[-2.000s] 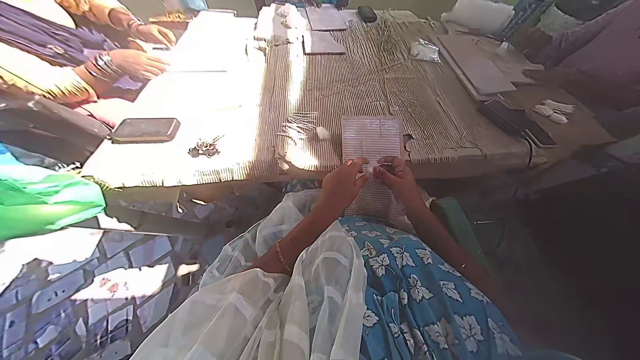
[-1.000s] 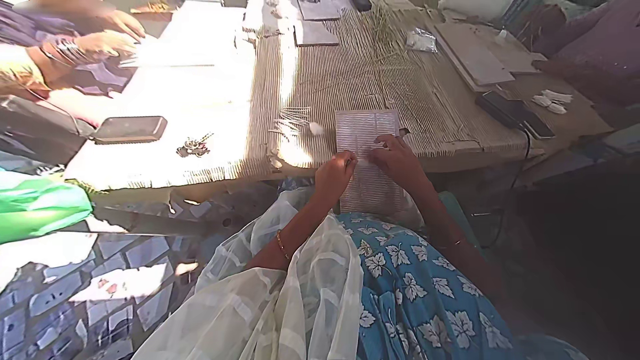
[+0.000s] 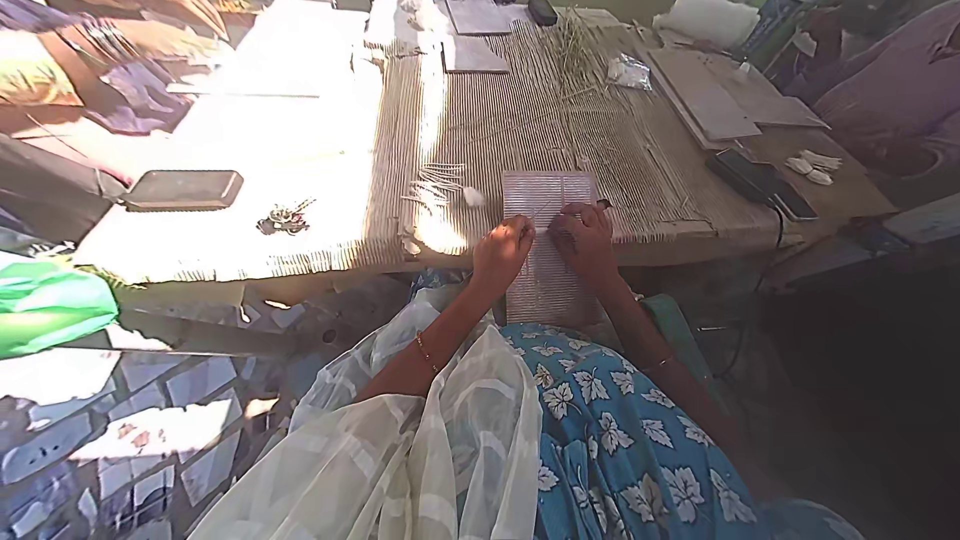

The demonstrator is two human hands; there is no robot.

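A flat, pale board with fine ridges across it (image 3: pixel 553 289) leans from my lap onto the table's near edge. My left hand (image 3: pixel 504 253) is over the board's left side, its thumb and fingertips pinched together; whatever lies between them is too small to tell. Close beside it, my right hand (image 3: pixel 583 238) rests on the board's right side with bent fingers, and its grip is unclear. A small white tuft (image 3: pixel 474 196) and several thin pale sticks (image 3: pixel 439 180) lie on the table just left of the board.
The table (image 3: pixel 480 112) has a ribbed mat cover. On it are a dark rectangular case (image 3: pixel 184 189), a small tangled bundle (image 3: pixel 286 217), dry stalks (image 3: pixel 574 52), a plastic packet (image 3: pixel 630 73), flat boards (image 3: pixel 705 97), a black device with a cord (image 3: pixel 761 182) and white rolls (image 3: pixel 814 166). People sit at both sides.
My left hand has come nearer my right hand over the board since one second ago. The hands of the person at the left have shifted.
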